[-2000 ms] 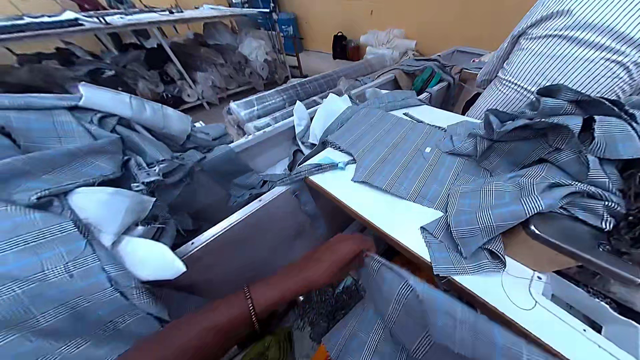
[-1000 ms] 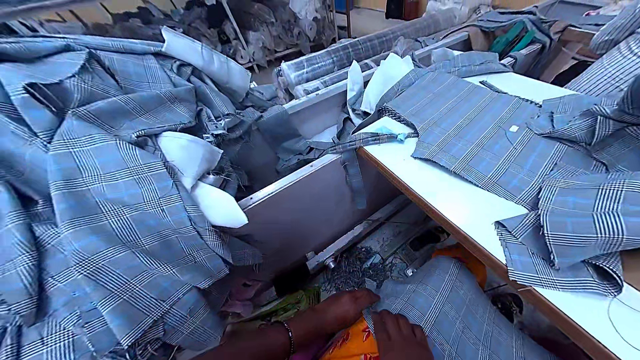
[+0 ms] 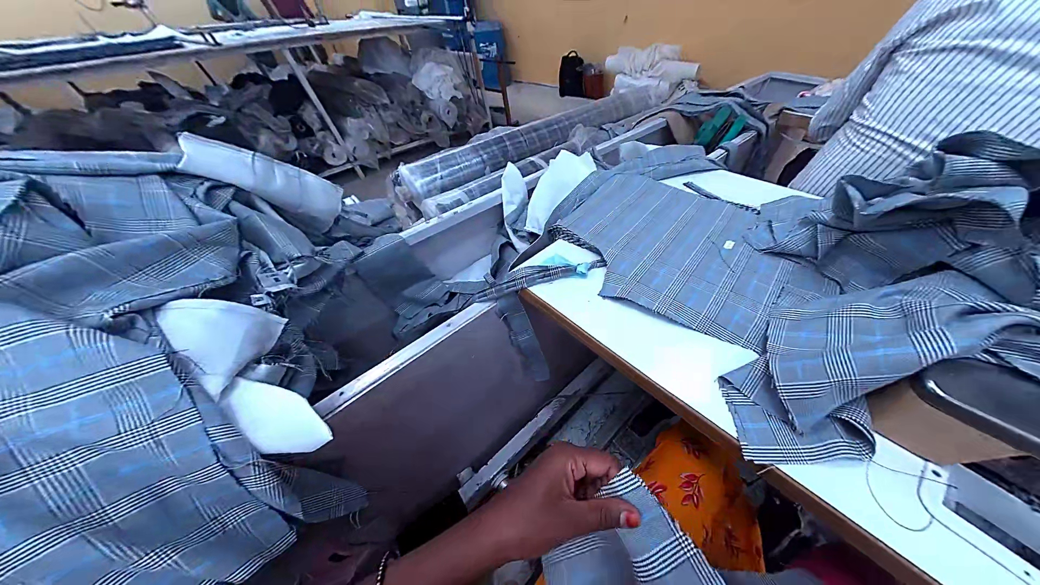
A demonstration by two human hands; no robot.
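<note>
My left hand (image 3: 565, 504), with a bracelet at the wrist, pinches the edge of a grey plaid fabric piece (image 3: 658, 536) between thumb and fingers, low in the middle of the view. The rest of that piece runs out at the bottom edge. My right hand is out of view. Right of the held piece stands a white tabletop (image 3: 650, 329) with a brown edge. Flat plaid pieces (image 3: 691, 244) lie on it, one with a small white sticker, beside a crumpled plaid heap (image 3: 918, 236). Orange printed cloth (image 3: 699, 487) shows under the table edge.
A plaid fabric pile (image 3: 106, 406) with white pieces (image 3: 219, 337) fills the left. A grey panel (image 3: 455, 406) with a pale rim stands between pile and table. Plastic-wrapped rolls (image 3: 520, 150) lie behind. A person in a striped shirt (image 3: 951, 89) is at the upper right.
One second ago both hands were together at the plaid cloth low in the view; now only my left hand shows, holding up an edge. The view has swung up and left the pile lower-left.
</note>
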